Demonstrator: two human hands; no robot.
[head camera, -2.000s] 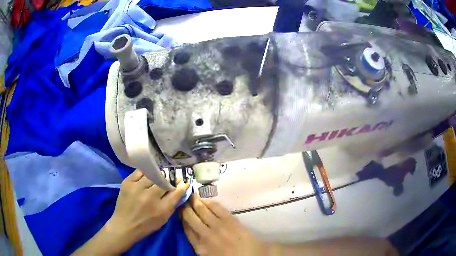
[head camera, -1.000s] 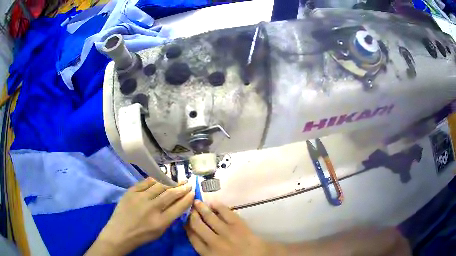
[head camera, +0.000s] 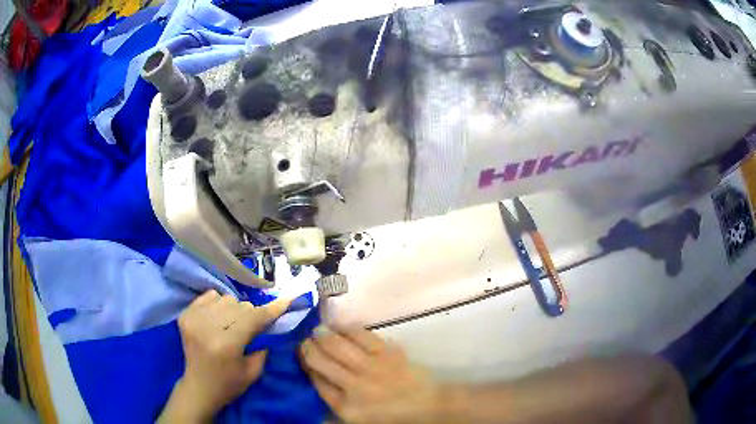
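Note:
The royal blue panel (head camera: 124, 373) lies under and between my hands, left of and in front of the needle area. A narrow folded seam edge (head camera: 300, 313), blue and light blue, lies just in front of the presser foot (head camera: 269, 263). My left hand (head camera: 222, 339) holds the cloth, index finger stretched along the fold, other fingers curled. My right hand (head camera: 361, 368) pinches the cloth at the fold's right side, near the knurled knob (head camera: 331, 286). The light blue panel (head camera: 108, 281) lies flat to the left.
The off-white sewing machine head (head camera: 464, 124) fills the upper middle and right. Snips (head camera: 535, 257) lie right of the needle on the white machine table (head camera: 448, 331). More royal blue cloth (head camera: 75, 182) is heaped at the left. A red item (head camera: 26, 37) shows at the upper left.
The view has shifted, so the machine sits higher and further left. My left hand has drawn back from the presser foot with its index finger extended. More of the folded edge shows.

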